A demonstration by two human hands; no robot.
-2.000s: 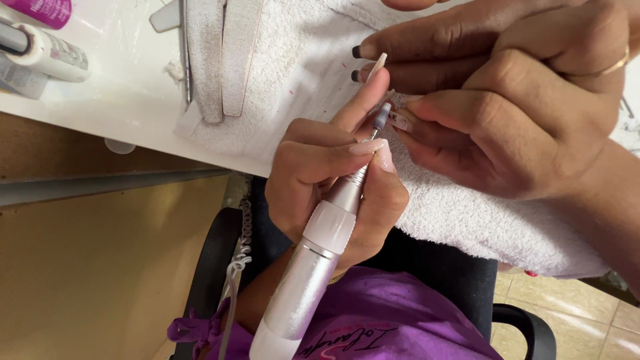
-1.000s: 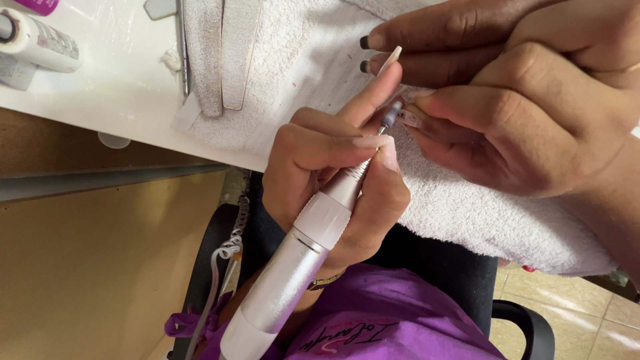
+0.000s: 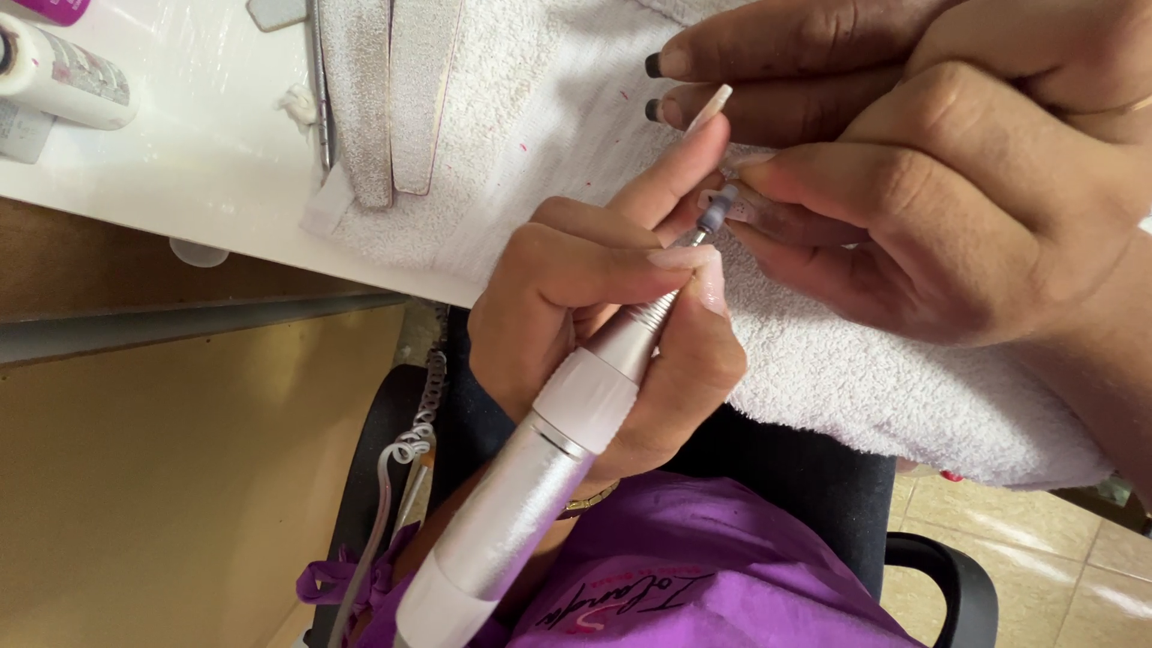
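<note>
My left hand (image 3: 612,333) holds a silver and white electric nail drill (image 3: 531,486) like a pen. One of its fingers, with a long pale nail, reaches up beside another person's hand. The drill's greyish sanding bit (image 3: 717,209) is at a pale, decorated fingernail (image 3: 740,209) of that person; whether it touches is unclear. With its fingertips, my right hand (image 3: 945,198) grips this finger from the right. Two other fingers of the other person's hand (image 3: 792,40), with dark nail tips, extend above; the rest of it is largely hidden behind my right hand.
A white towel (image 3: 837,387) covers the table's right part. Two nail files (image 3: 355,99) and a thin metal tool (image 3: 321,90) lie at the upper left, near a white bottle (image 3: 67,76). A coiled cord (image 3: 430,396) hangs beside a black chair armrest (image 3: 954,576).
The rear of the drill has swung left, while its bit and my left fingertips have shifted slightly right. My right hand keeps its hold on the finger.
</note>
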